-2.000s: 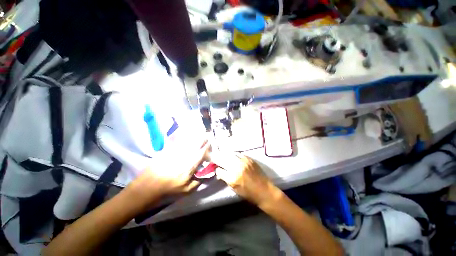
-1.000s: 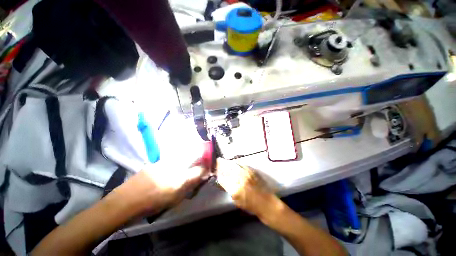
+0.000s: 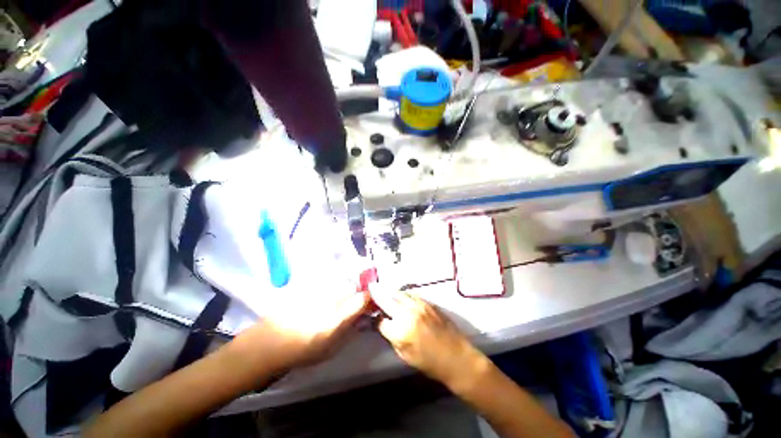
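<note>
A small red piece (image 3: 367, 278) is between my fingertips, just in front of the presser foot and needle (image 3: 358, 231) of the white sewing machine (image 3: 497, 171). My left hand (image 3: 300, 329) holds it from the left; the glare washes out its fingers. My right hand (image 3: 420, 334) is at its right side with fingertips pinched together, touching or nearly touching my left fingertips. Whether my right fingers also grip the piece is hard to tell. Light garment panels with black strips (image 3: 158, 222) lie left of the needle.
A blue tool (image 3: 274, 252) lies left of the needle. A smartphone (image 3: 478, 255) and a blue-handled tool (image 3: 578, 252) lie on the bed at right. A blue and yellow container (image 3: 424, 103) stands on the machine head. A blue crate (image 3: 578, 376) and grey cloth (image 3: 685, 385) are below right.
The red piece was turned upright between the hands and now shows smaller at the fingertips. A dark strip beside it no longer shows clearly. The whole view has shifted slightly.
</note>
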